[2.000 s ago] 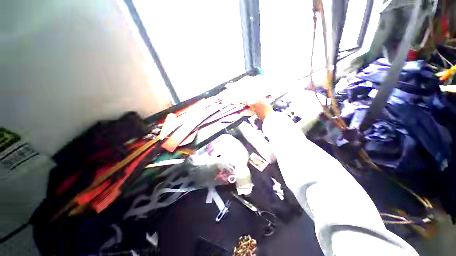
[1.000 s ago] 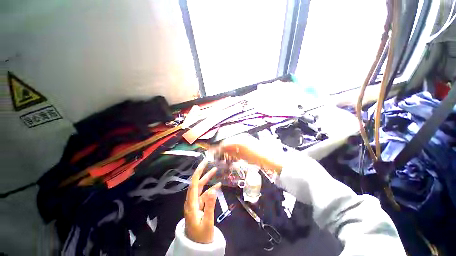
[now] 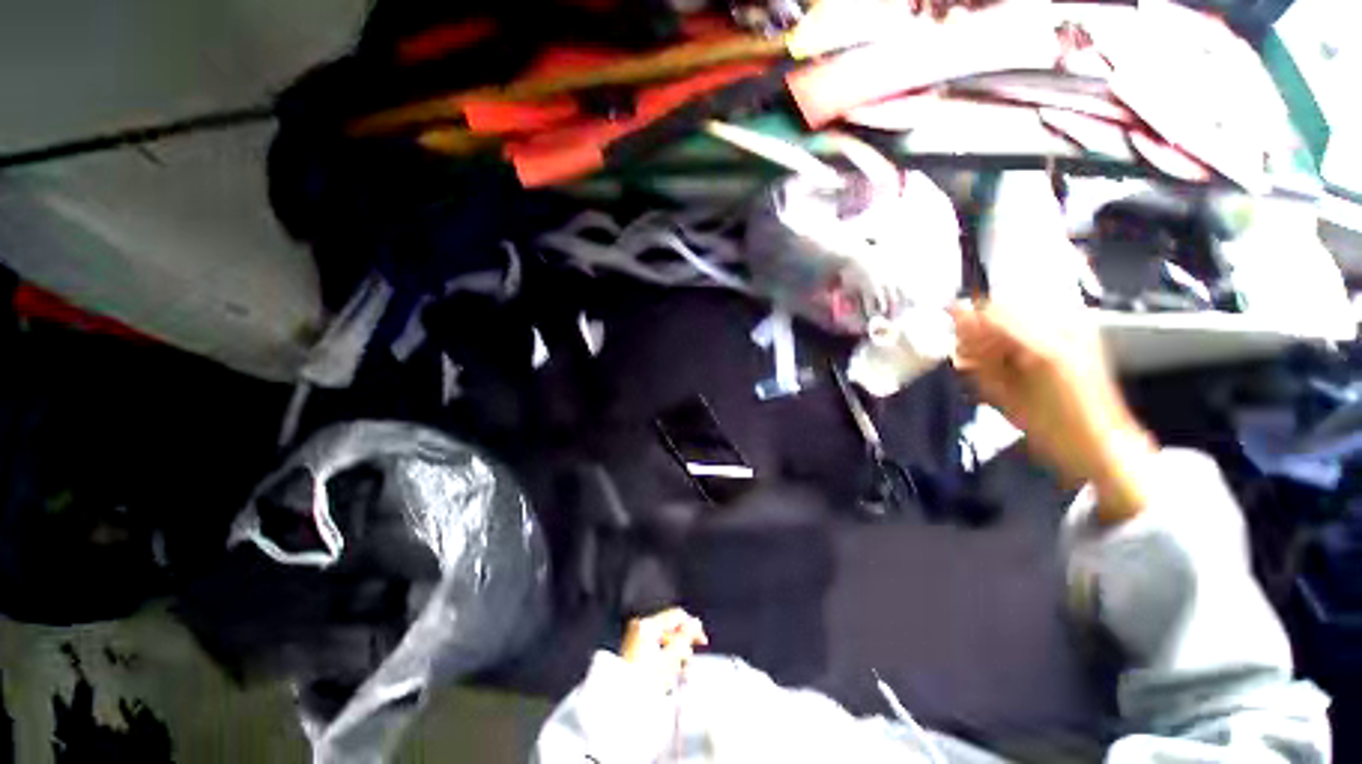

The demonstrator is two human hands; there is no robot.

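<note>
My right hand [image 3: 1038, 381] reaches over the back of the table. Its fingertips are beside a white roll-like thing [image 3: 896, 355] next to the white plastic bag with red print [image 3: 859, 246]; blur hides whether they grip anything. My left hand [image 3: 665, 634] is small and blurred at the table's front, fingers curled, and I cannot tell if it holds anything. Dark cut pieces [image 3: 747, 582] lie flat beside it, hard to see against the dark table [image 3: 956, 597]. A smartphone [image 3: 705, 448] lies mid-table, with the shears [image 3: 869, 433] to its right.
A clear plastic bag [image 3: 463, 515] with dark contents is at the left. Orange-red templates [image 3: 560, 149] and pale strips [image 3: 956, 90] are piled at the back. Pale straps [image 3: 642, 246] lie before them. Navy garments [image 3: 1322, 523] are at the right edge.
The view has tilted down and left, bringing the clear bag and phone into view. My hands, close together a second ago, are now apart, the left near the table's front.
</note>
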